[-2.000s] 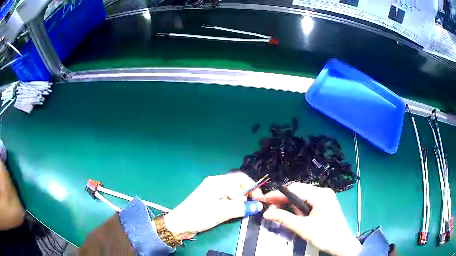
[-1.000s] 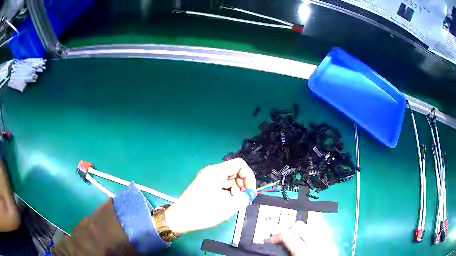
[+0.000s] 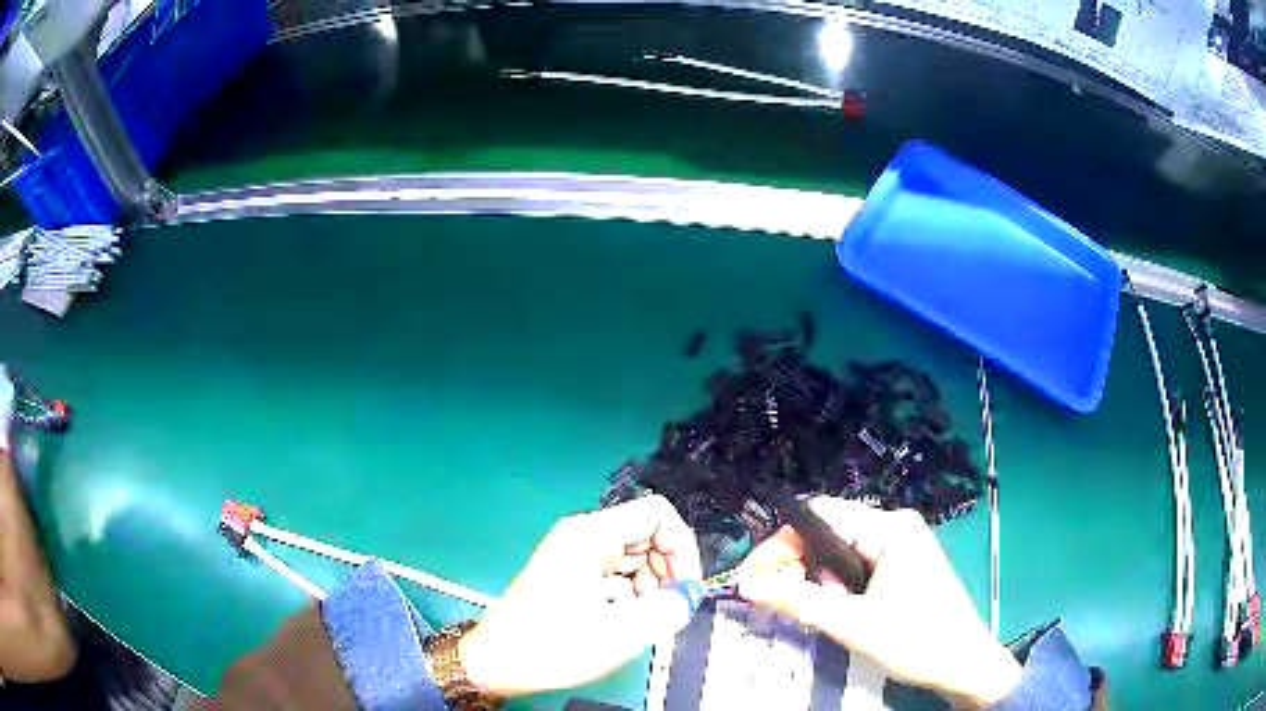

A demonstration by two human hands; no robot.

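Note:
My left hand (image 3: 590,590) pinches the thin coloured wire ends (image 3: 722,590) of a white two-legged cable; blue shows at its fingertip. The cable (image 3: 417,576) runs left from under my wrist to a red-and-black end connector (image 3: 240,522) on the green mat. My right hand (image 3: 868,590) touches the same wire ends with its fingertips and holds a dark hand tool (image 3: 830,546) like a pen. Whether a housing is between the fingers is hidden. The white work card (image 3: 757,660) with black tape strips lies under my hands. A pile of black housings (image 3: 819,431) lies just beyond them.
A blue tray (image 3: 986,278) stands behind the pile, by the metal rail (image 3: 528,197). White harnesses (image 3: 1180,528) lie at the right; another (image 3: 694,86) lies beyond the rail. White cable bundles (image 3: 70,264) lie at the far left. Another person's arm (image 3: 25,570) is at the left edge.
My right hand has moved up from the card to the wire ends, and the dark tool shows in it again. At the left edge, the other person's hand now shows beside a red connector.

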